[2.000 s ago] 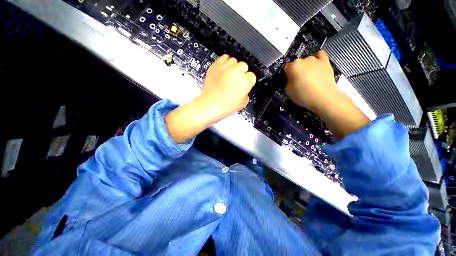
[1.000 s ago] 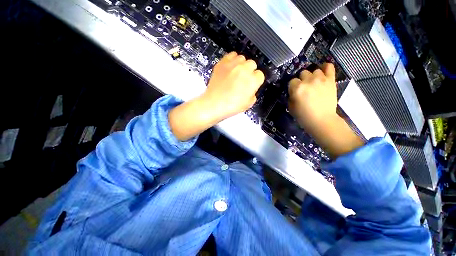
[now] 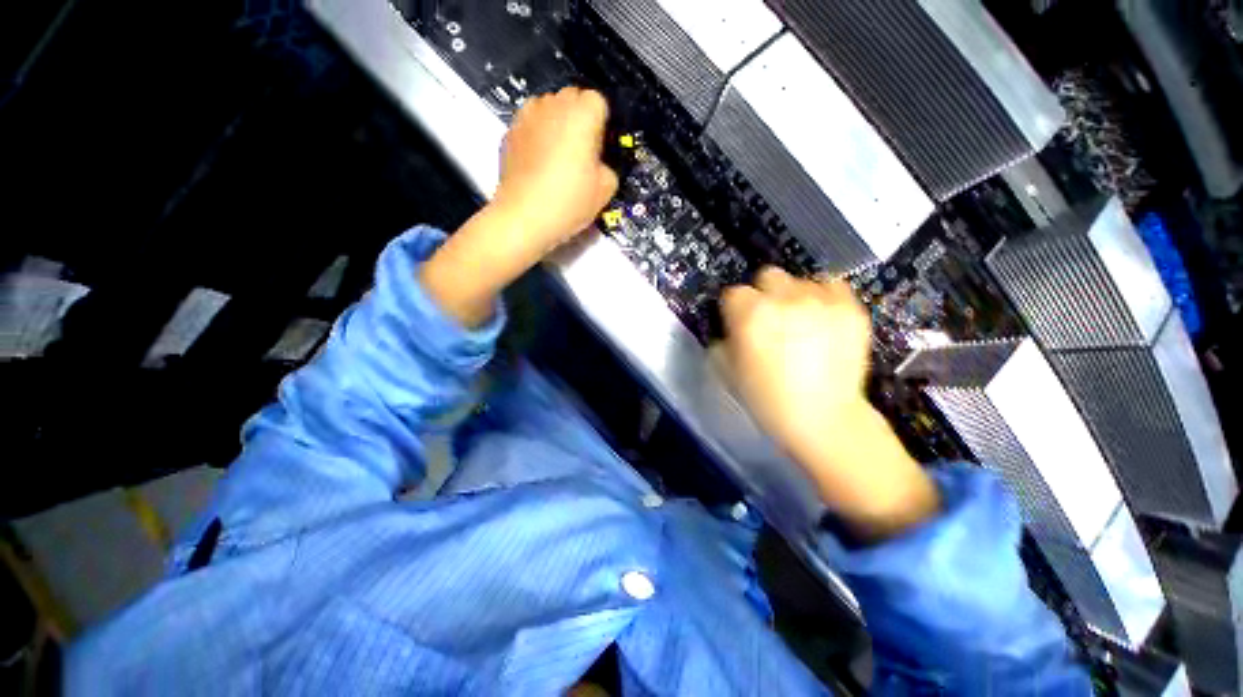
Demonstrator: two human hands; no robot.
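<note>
A black circuit board (image 3: pixel 668 204) with silver pads and small yellow parts lies under both hands. My left hand (image 3: pixel 556 170) is over its near edge at the upper middle, fingers curled down. My right hand (image 3: pixel 798 347) is over the board farther right, fingers also curled and turned away. The fingertips of both hands are hidden, so anything held there cannot be seen. A ridged metal heat sink (image 3: pixel 818 150) with a white top stands on the board behind my hands.
A silver conveyor rail (image 3: pixel 634 306) runs diagonally between my body and the board. More heat sinks (image 3: pixel 1036 449) stand at the right. A bin of glittering grey parts (image 3: pixel 1101 143) and a blue heap (image 3: pixel 1167 272) lie at the upper right. Pale labels (image 3: pixel 187 324) show in the dark area at left.
The view has shifted, moving board and heat sinks rightward and down in the picture. My left hand is farther up-left along the board, my right hand lower and nearer the rail. The hands are farther apart.
</note>
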